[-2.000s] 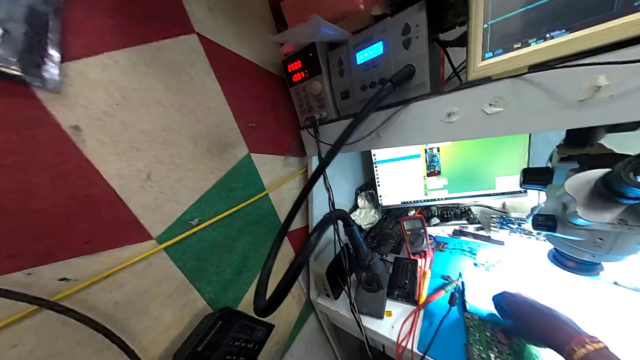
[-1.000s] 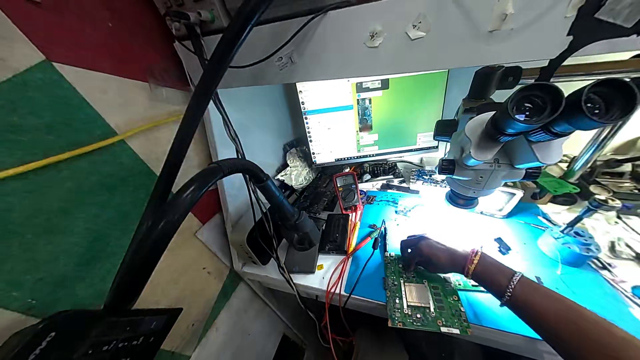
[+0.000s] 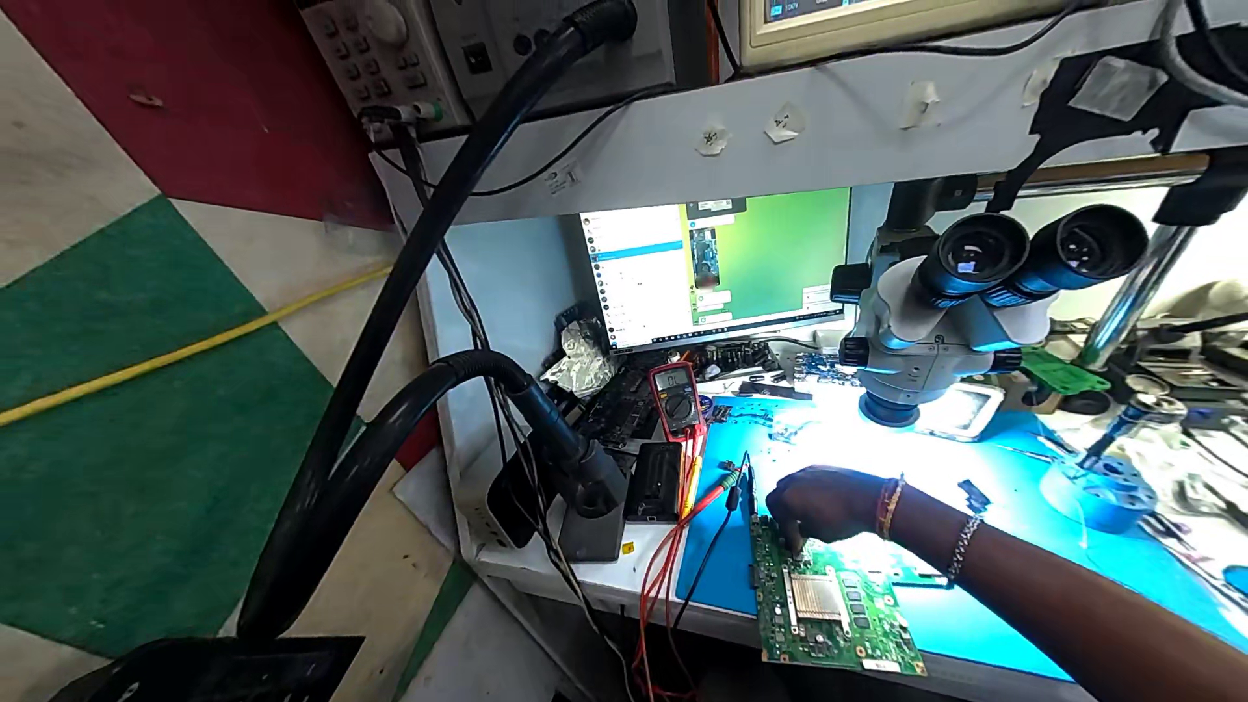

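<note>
My right hand (image 3: 822, 504) reaches in from the right, its curled fingers touching the upper part of a green circuit board (image 3: 848, 629). Whether the fingers pinch something on the board cannot be told. The board lies on a blue work mat (image 3: 726, 575) and juts over its front edge; a metal heat plate (image 3: 817, 597) sits on it. Left of the board lie red and black test probes (image 3: 720, 495), wired toward a red digital multimeter (image 3: 678, 400). A stereo microscope (image 3: 912, 336) stands above the brightly lit mat. My left hand is out of view.
A thick black hose (image 3: 390, 292) crosses in front on the left, its nozzle end in a holder (image 3: 595, 522). Behind the mat stands a monitor (image 3: 770, 258), below a white shelf (image 3: 643, 146). A blue round tool holder (image 3: 1099, 492) stands at right. Black box (image 3: 653, 483) lies beside the mat.
Since two seconds ago the view has swung toward the bench, bringing the whole board into sight. My right hand stays at the board's upper part.
</note>
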